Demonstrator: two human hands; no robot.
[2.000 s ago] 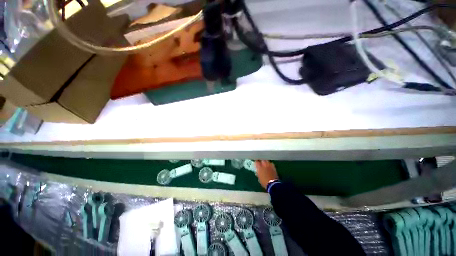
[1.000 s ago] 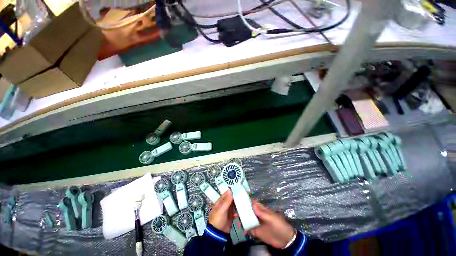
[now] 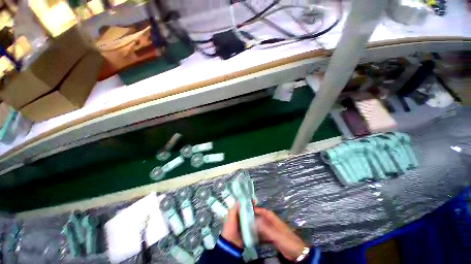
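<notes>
A mint-green handheld fan [image 3: 245,206] is held upright, seen nearly edge-on and blurred. My left hand [image 3: 233,227] grips its handle from the left. My right hand [image 3: 276,233] is at the handle's right side, blurred; whether its fingers grip the fan is hard to tell. Several loose fans [image 3: 187,205] lie on the silvery wrap left of my hands. A tight slanted row of fans [image 3: 369,159] lies at the right near the post.
Green conveyor [image 3: 248,135] behind the bench ledge carries several fans. A grey metal post [image 3: 330,77] rises right of centre. A white sheet [image 3: 131,229] with a dark thin tool lies left, beside a small fan group [image 3: 81,234]. A cardboard box [image 3: 54,80] stands on the shelf.
Two seconds ago one hand reached onto the conveyor at a fan. One second ago both hands held a fan with its grille facing me; now it is turned edge-on. The view has shifted.
</notes>
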